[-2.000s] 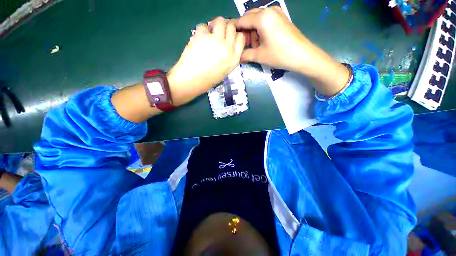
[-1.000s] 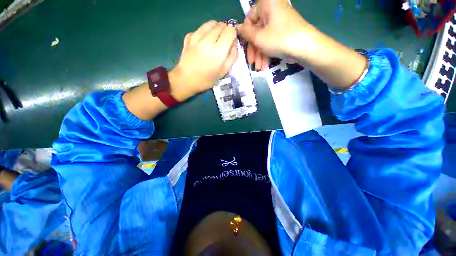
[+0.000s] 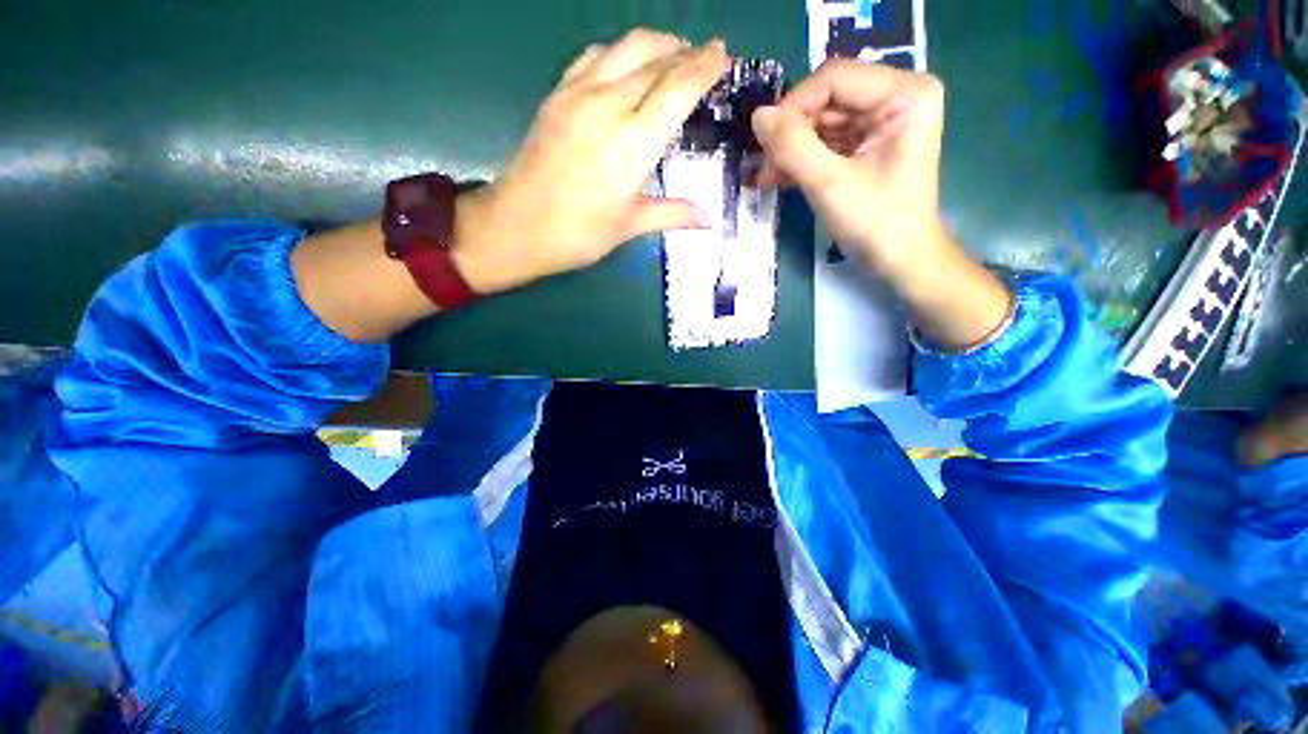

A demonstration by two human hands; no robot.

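The phone unit (image 3: 700,273) lies upright in front of me on the green bench, its dark circuit board end away from me and its silvery-white part nearer. My left hand (image 3: 595,158) is at its left side, thumb over the left edge and fingertips at the upper left corner, holding it. My right hand (image 3: 861,158) is at its right edge, thumb and forefinger close together over the circuit board. Whether a small black piece is between them cannot be told. The sticker sheet (image 3: 861,337) lies just right of the phone, partly under my right hand, with black shapes at its far end.
A red-edged bin (image 3: 1173,194) with pale bits stands at the upper right. A spare sticker sheet (image 3: 1202,308) with a row of black shapes lies below it, near a clear flat item (image 3: 1259,304). Part of another person's arm (image 3: 1277,435) shows at the right edge.
My hands have moved apart, uncovering the phone's circuit board end. The phone and sticker sheet now stand straighter in view. My right hand has turned, its fingertips now at the board's right side.
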